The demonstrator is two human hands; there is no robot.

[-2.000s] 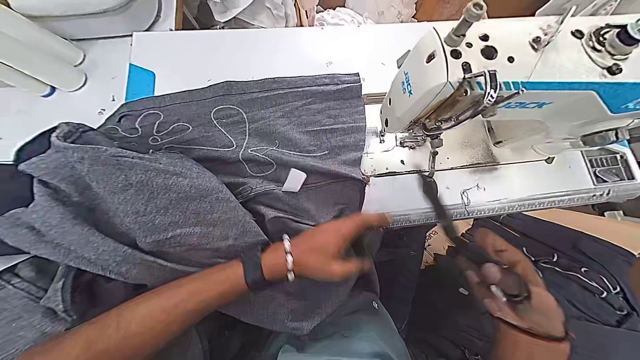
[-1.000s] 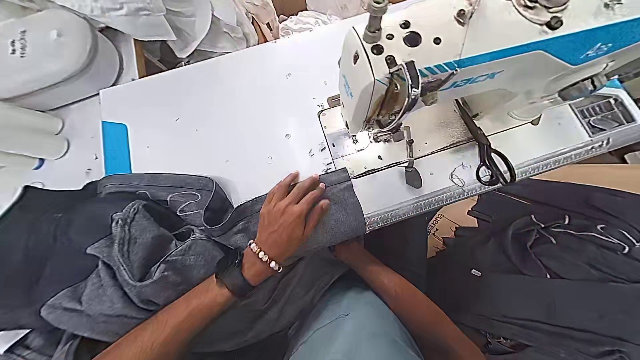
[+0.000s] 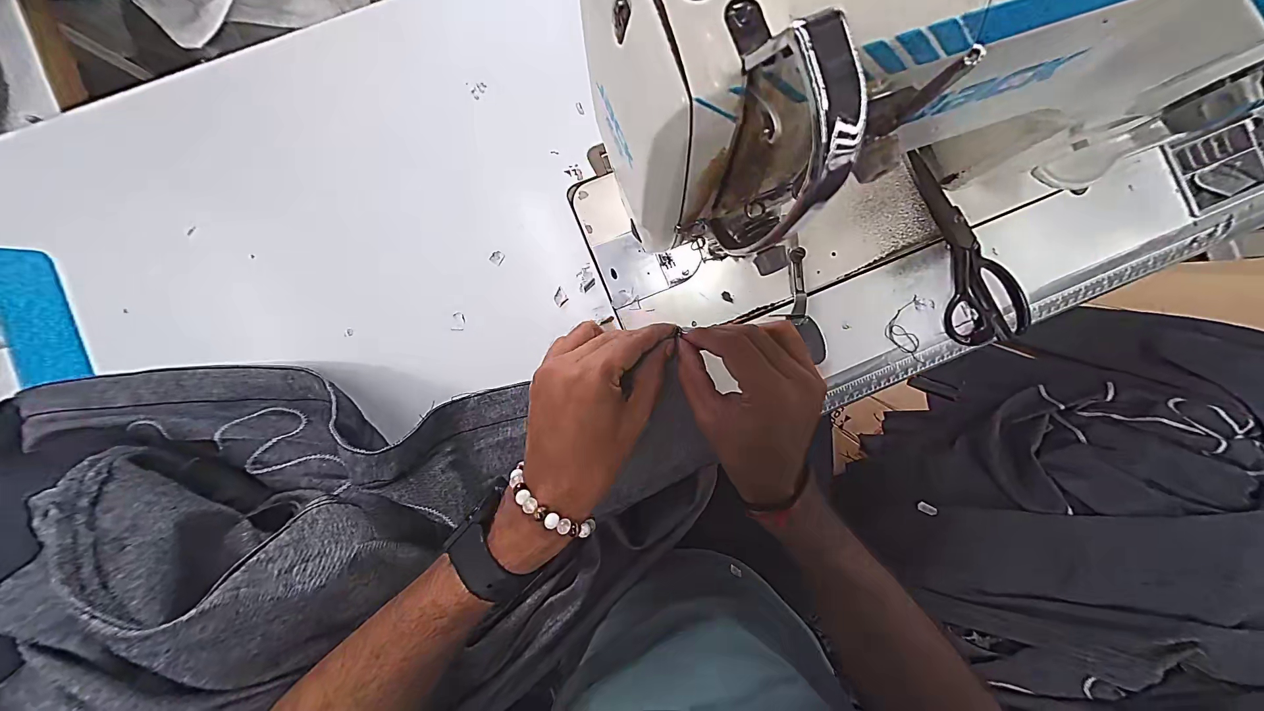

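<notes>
Both of my hands meet fingertip to fingertip at the top edge of a dark grey denim garment [image 3: 395,513], just in front of the sewing machine's needle plate. My left hand [image 3: 597,405], with a bead bracelet and a dark watch at the wrist, pinches the cloth edge between thumb and fingers. My right hand [image 3: 755,405] pinches the same edge right beside it. The sewing machine head [image 3: 671,118] stands above them, its presser foot area partly hidden. Black-handled scissors [image 3: 978,286] lie on the machine bed to the right, blades under the arm.
The white table [image 3: 326,197] carries small scraps and bits of thread. A loose thread [image 3: 904,326] lies left of the scissors. Dark garments with white drawstrings [image 3: 1116,494] are heaped at the right, beside cardboard [image 3: 1185,286]. A ruler strip [image 3: 1126,281] runs along the table's front edge.
The scissors, in my right hand two seconds ago, now lie on the machine bed. My right hand has come up from below the cloth to its edge. The view has moved closer.
</notes>
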